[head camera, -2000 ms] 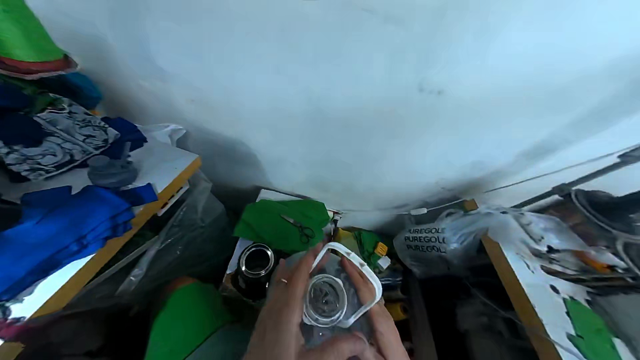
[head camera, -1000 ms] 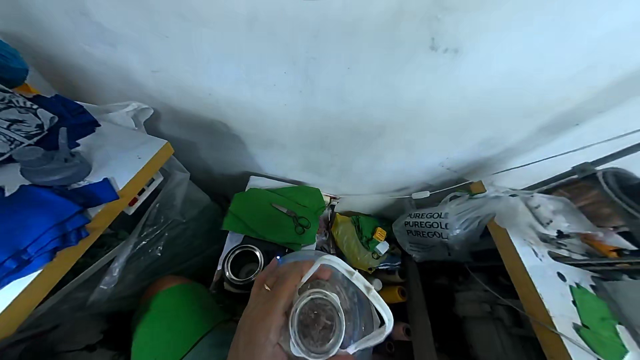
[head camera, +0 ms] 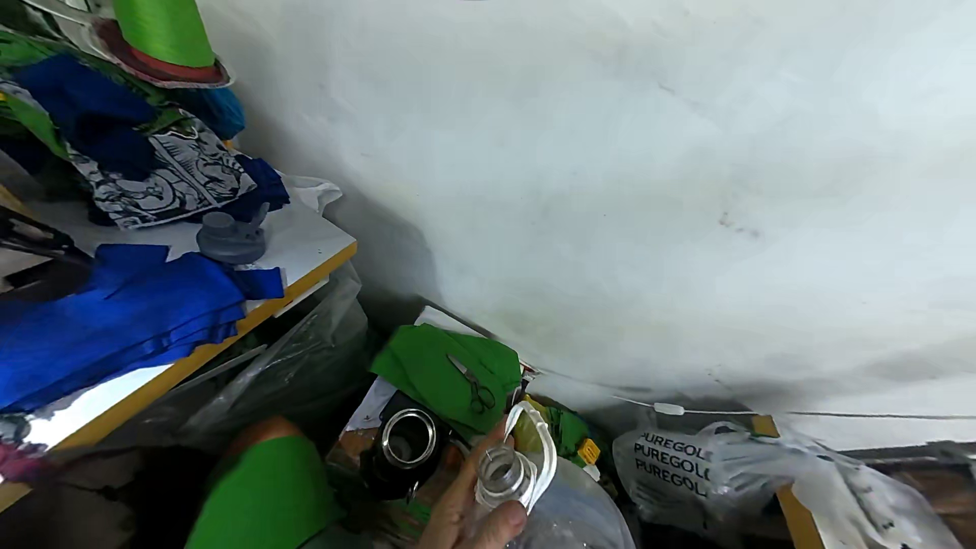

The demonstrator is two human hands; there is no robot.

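Observation:
My left hand (head camera: 465, 507) is closed around the neck of a clear plastic jug (head camera: 572, 507) with a white handle (head camera: 545, 450). The jug's uncapped mouth points up at the bottom centre, and its lower body runs out of the frame. My right hand cannot be seen. Just left of the hand stands a dark mug (head camera: 387, 469), its steel rim round and uncovered; how full it is cannot be told. Behind both, scissors (head camera: 473, 383) lie on folded green fabric (head camera: 419, 366). A grey bottle lid (head camera: 231, 238) sits on the white table at the left.
The white table (head camera: 324, 244) has a yellow edge and holds blue fabric pieces (head camera: 152, 313), patterned cloth (head camera: 183, 168) and a green thread cone (head camera: 164, 34). A printed plastic bag (head camera: 671, 469) hangs at the lower right. A cord (head camera: 839, 415) runs along the white wall (head camera: 610, 191).
Two seconds ago both hands were on the jug; now only my left is visible, gripping its neck. The view has swung left, showing more of the left table.

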